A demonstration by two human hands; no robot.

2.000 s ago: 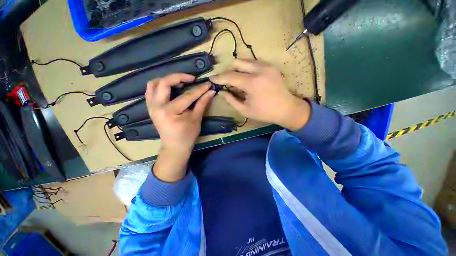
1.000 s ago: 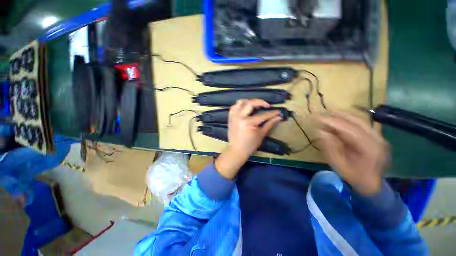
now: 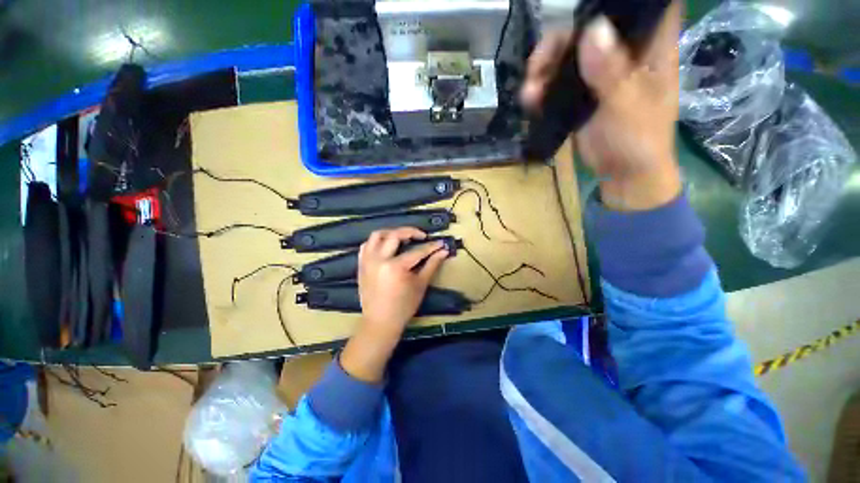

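Several black headband parts with thin wires at their ends lie side by side on the tan cardboard sheet [image 3: 245,325]. The top one [image 3: 377,195] and the second one [image 3: 372,228] lie untouched. My left hand [image 3: 394,274] presses with its fingers on the right end of the third headband part [image 3: 330,268] and also covers the middle of the lowest one [image 3: 330,296]. My right hand [image 3: 627,108], blurred, is raised at the upper right, gripping the black electric screwdriver [image 3: 585,80]. The screwdriver's bit cannot be made out.
A blue-rimmed parts tray [image 3: 306,90] with small black pieces holds the silver-grey screw feeder [image 3: 448,66] behind the headband parts. Unworked strips [image 3: 141,292] lie at left by a red label [image 3: 138,206]. Clear plastic bags [image 3: 792,179] lie at far right.
My right hand has left the headband end, reached the screwdriver at right and lifted it up near the feeder. My left hand stays on the third headband part. The camera view has shifted.
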